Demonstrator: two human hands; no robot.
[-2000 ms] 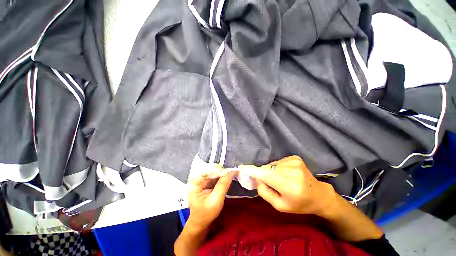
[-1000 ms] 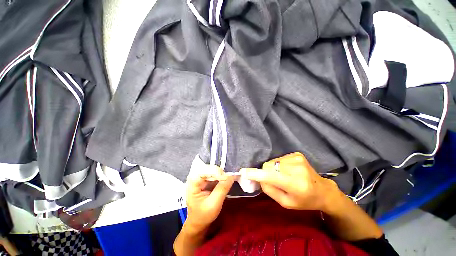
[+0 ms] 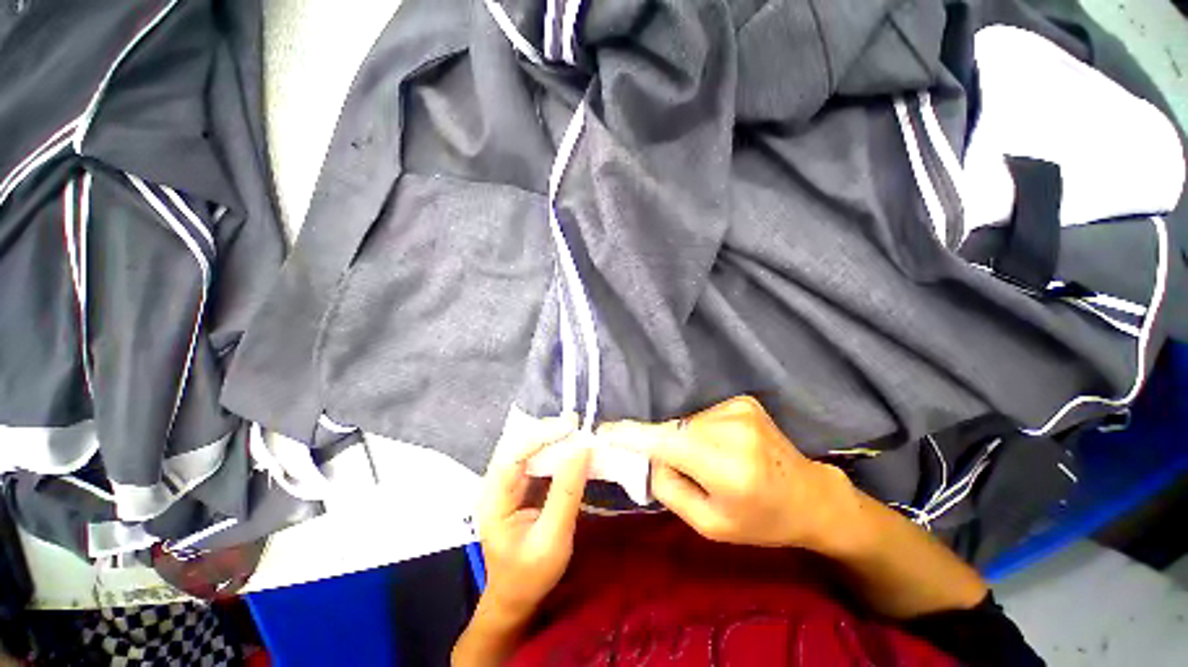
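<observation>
A grey garment (image 3: 456, 287) with paired white stripes lies spread in front of me. Its sleeve end has a white cuff band (image 3: 619, 467) at the table's near edge. My left hand (image 3: 532, 502) pinches the left part of the band between thumb and fingers. My right hand (image 3: 730, 469) pinches the band's right part, close beside my left fingertips. The band hangs a little below the fingers. No needle or thread can be made out.
A second grey garment (image 3: 143, 287) with white trim is heaped at the left. A white panel (image 3: 1075, 130) with a dark tab (image 3: 1034, 219) lies at the right. Blue plastic (image 3: 319, 623) shows below the white table (image 3: 417, 515) and at the right. Checkered cloth (image 3: 156, 636) is at the lower left.
My right hand has moved slightly left, close to my left fingers. The white band now shows flatter and wider between the hands. The garments lie nearly as before.
</observation>
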